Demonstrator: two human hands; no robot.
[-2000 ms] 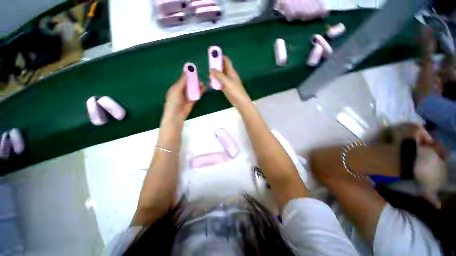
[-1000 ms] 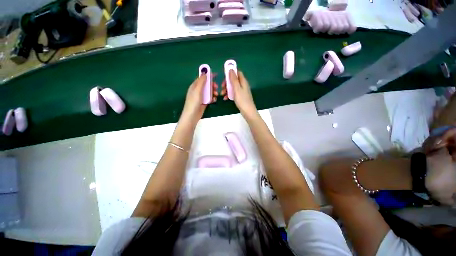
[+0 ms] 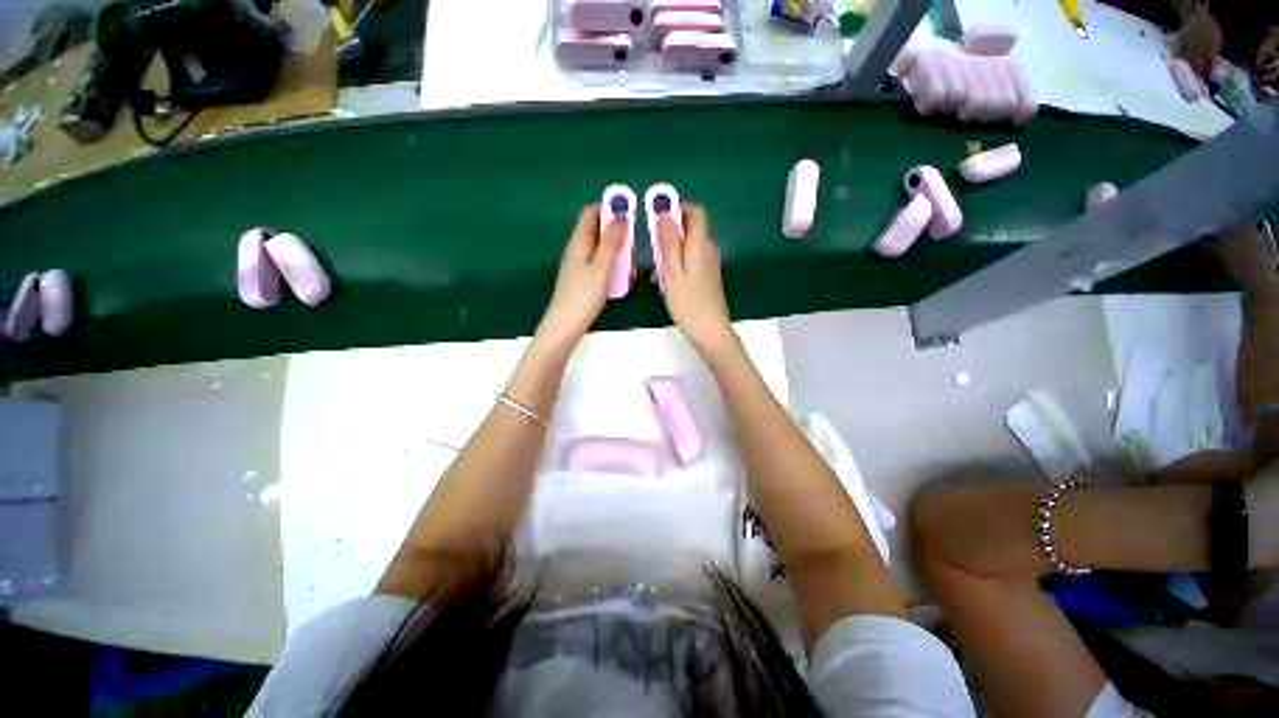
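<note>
My left hand (image 3: 578,281) is closed around a pink device (image 3: 619,264), held upright over the green belt, its dark round spot at the far end. My right hand (image 3: 694,281) is closed around a second pink device (image 3: 662,211), also with its dark spot at the far end. The two devices are side by side with a narrow gap between them. Two set-aside pink units, one lying sideways (image 3: 612,456) and one slanted (image 3: 675,421), touch or nearly touch on the white worktop (image 3: 358,463) near my body.
The green conveyor belt (image 3: 421,197) carries more pink units (image 3: 801,198) on both sides. Beyond it are a clear tray (image 3: 582,73) of pink units, a stacked row (image 3: 968,84) and a black tool (image 3: 211,56). A grey post (image 3: 1094,239) and another person's arm (image 3: 1136,526) are at right.
My hands have moved closer together, bringing the two devices nearly side by side. The view has shifted. The neighbouring person's arm has moved to the right.
</note>
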